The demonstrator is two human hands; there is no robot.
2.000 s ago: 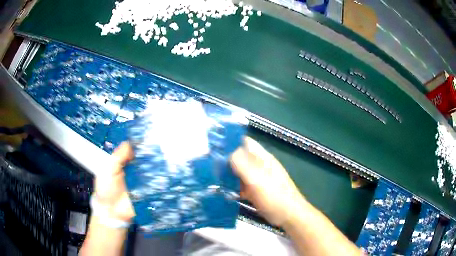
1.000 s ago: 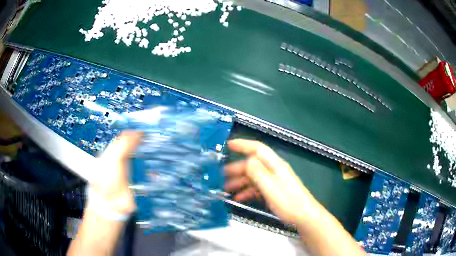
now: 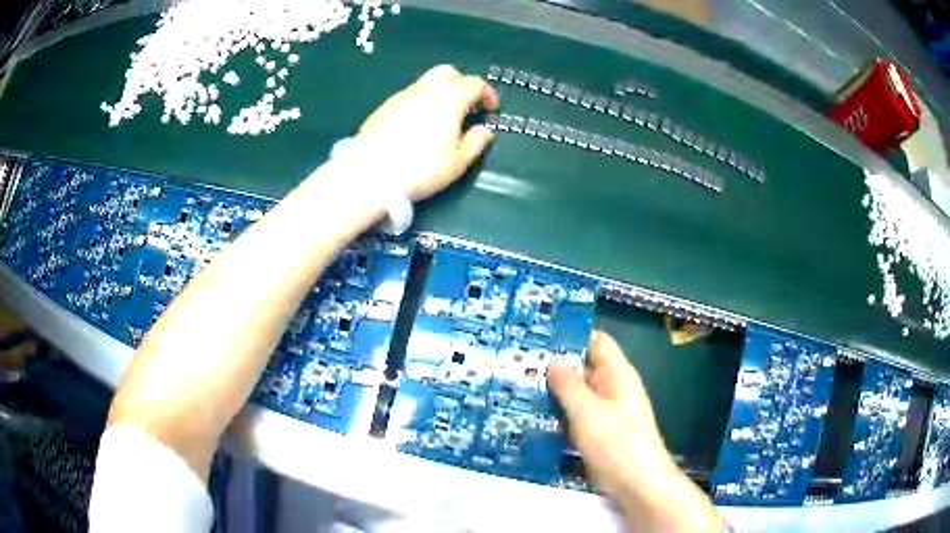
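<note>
A blue PCB panel [image 3: 474, 359] lies flat between the conveyor rails in front of me. My right hand [image 3: 615, 422] grips its right edge, with fingertips on the board's surface. My left hand [image 3: 432, 130] reaches across to the green surface. Its thumb and forefinger are apart at the left ends of two rows of small metal-cased components [image 3: 625, 151]. No part shows between these fingers. A pale band is on my left wrist. My left forearm covers part of the boards at left.
More blue panels [image 3: 89, 234] lie at left, and others [image 3: 781, 416] at right beyond a gap in the line. Loose white connectors lie in piles at far left [image 3: 198, 57] and far right [image 3: 906, 245]. A red box [image 3: 880, 104] stands at the right back.
The panel held up in my hands is down between the rails. My left hand has let go and moved up to the metal component rows. My right hand is at the panel's right edge.
</note>
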